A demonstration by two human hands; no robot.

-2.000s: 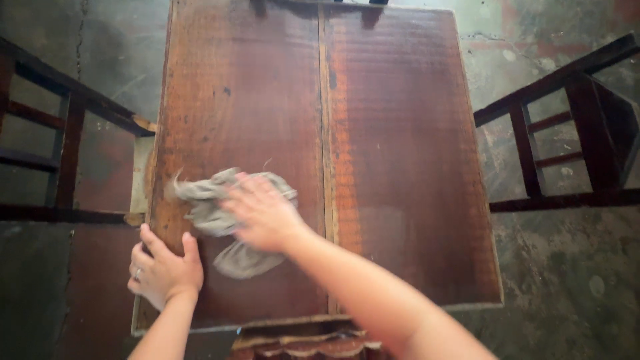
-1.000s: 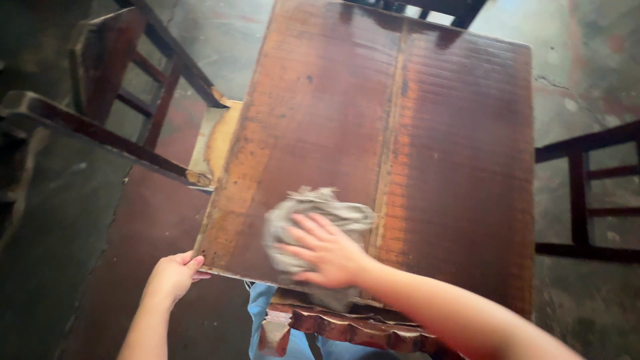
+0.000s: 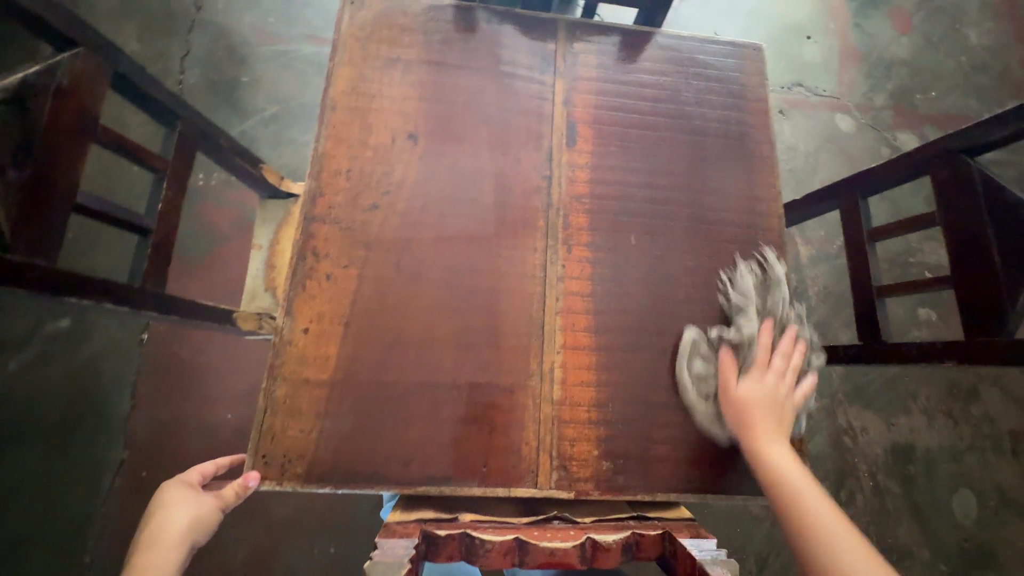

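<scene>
A grey cloth (image 3: 708, 376) lies bunched on the near right part of a wooden tabletop (image 3: 448, 320), partly over its right edge. My right hand (image 3: 764, 388) presses on the cloth from above with its fingers spread. At the table's near left corner, my left hand (image 3: 204, 500) pinches the edge between thumb and fingers. The dark reddish-brown top has a lengthwise seam in its middle and worn, lighter orange streaks beside the seam and along the left side.
Dark wooden chairs stand at the left (image 3: 180, 208) and the right (image 3: 860, 272) of the table. Another piece of dark furniture (image 3: 628, 12) shows beyond the far edge. A scalloped wooden chair back (image 3: 544, 544) is close against the near edge. The floor (image 3: 904, 448) is stained and cracked.
My right hand and the cloth have moved from the left half of the tabletop to its right side. My left hand, flat on the top two seconds ago, now holds the near left corner.
</scene>
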